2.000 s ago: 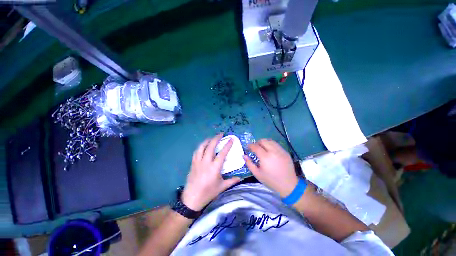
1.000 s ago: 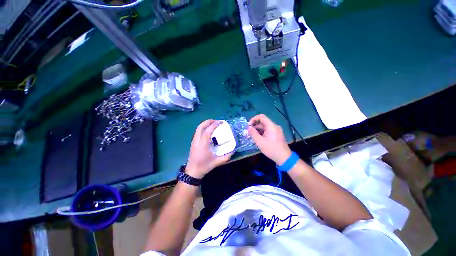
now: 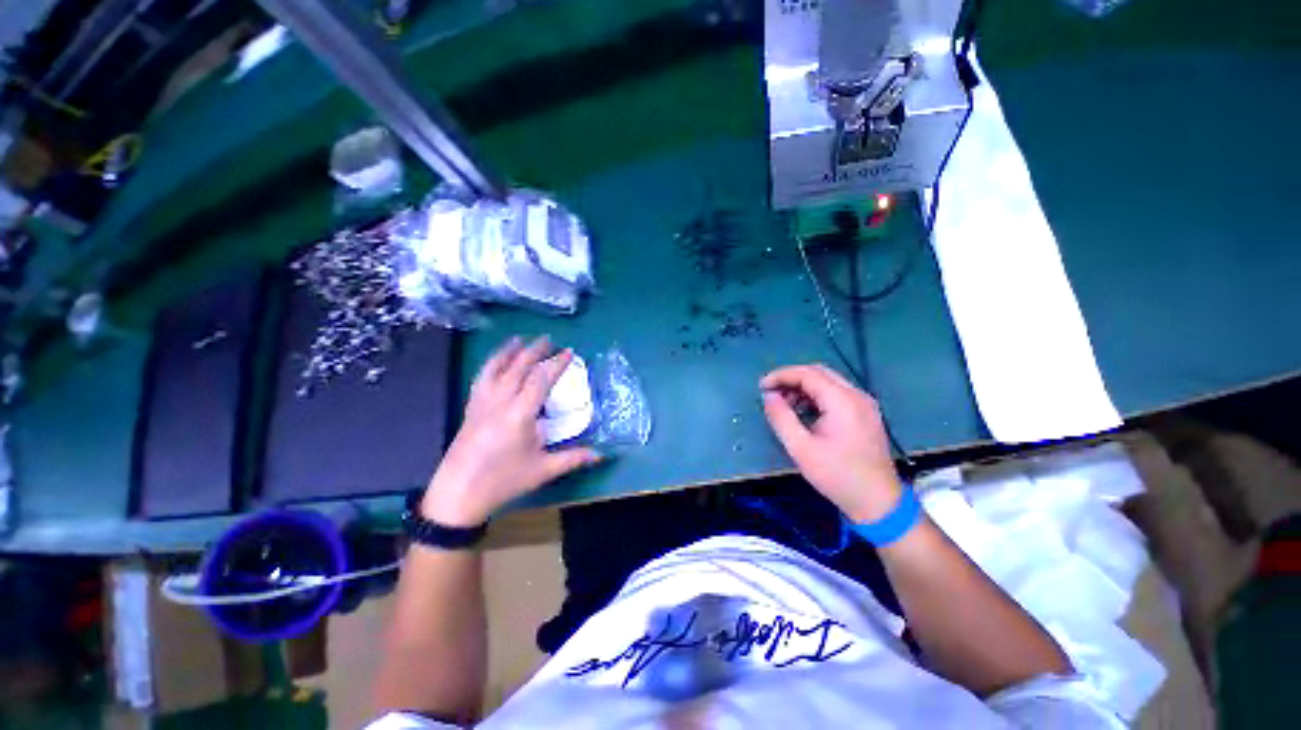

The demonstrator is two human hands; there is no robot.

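Note:
A white housing (image 3: 571,399) lies on the green bench near its front edge, partly covered by my left hand. A clear plastic bag (image 3: 621,399) lies against its right side. My left hand (image 3: 502,428) rests over the housing's left part with fingers spread; the fingertips and any grip are partly hidden. My right hand (image 3: 832,432) is off to the right over the bench, away from the housing, with fingers curled and the thumb near the index finger. I cannot tell if anything small is between them.
Bagged housings (image 3: 500,254) stand left of centre beside a heap of wire leads (image 3: 350,307) on a black parts tray (image 3: 371,428). Dark specks (image 3: 721,325) lie mid-bench. A screw feeder (image 3: 863,164) and paper strip (image 3: 1020,271) are right. A blue-purple bin (image 3: 274,573) hangs front left.
My left hand and the white housing have moved left and down onto the bench. My right hand has let go of the plastic bag and moved right, away from it.

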